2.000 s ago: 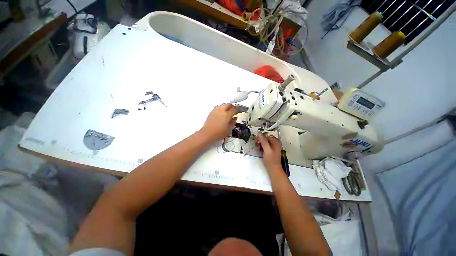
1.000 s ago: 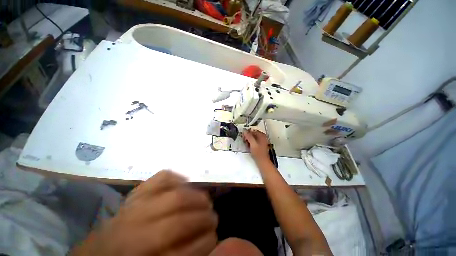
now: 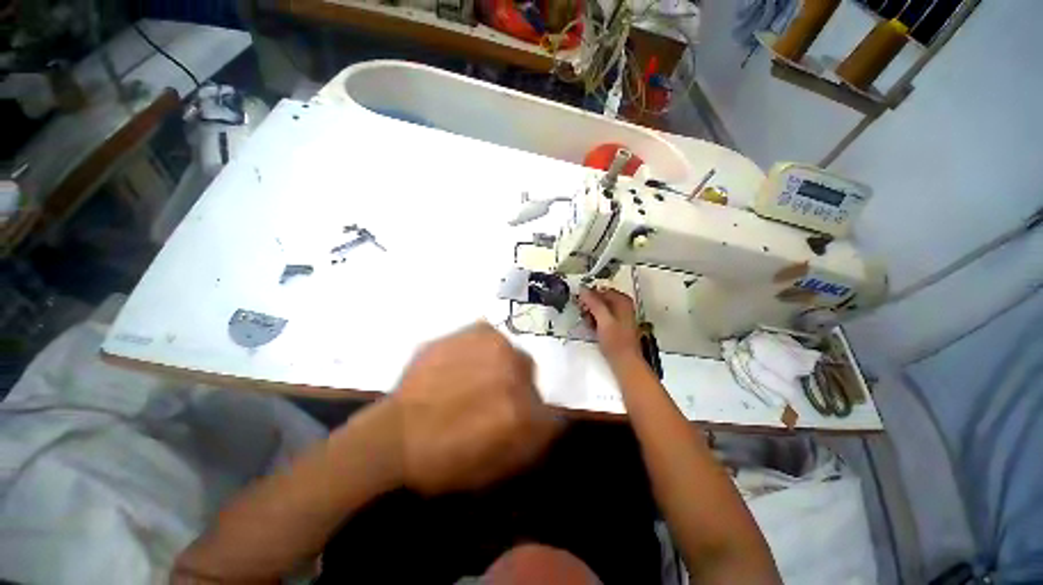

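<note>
The rotary hook area (image 3: 549, 290) is a dark mechanism in the bed opening under the sewing machine head (image 3: 700, 238). My right hand (image 3: 610, 315) is at the right side of this opening, fingertips bent together; whether they pinch something is hidden. My left hand (image 3: 475, 406) is raised close to the camera above the table's front edge, blurred and curled; I cannot tell if it holds anything. The bright slide plate (image 3: 515, 285) is left of the hook. The black-and-yellow handle (image 3: 650, 350) lies beside my right wrist.
The grey half-moon needle plate (image 3: 255, 328), a small dark block (image 3: 296, 273) and a branched metal piece (image 3: 358, 241) lie on the table's left. White cloth (image 3: 769, 363) and looped dark green handles (image 3: 827, 390) lie at the right end. A control panel (image 3: 812, 200) sits on the head.
My left hand left the hook area, came back towards the camera, and is now a little higher and further right. My right hand stays beside the hook. The camera view has shifted.
</note>
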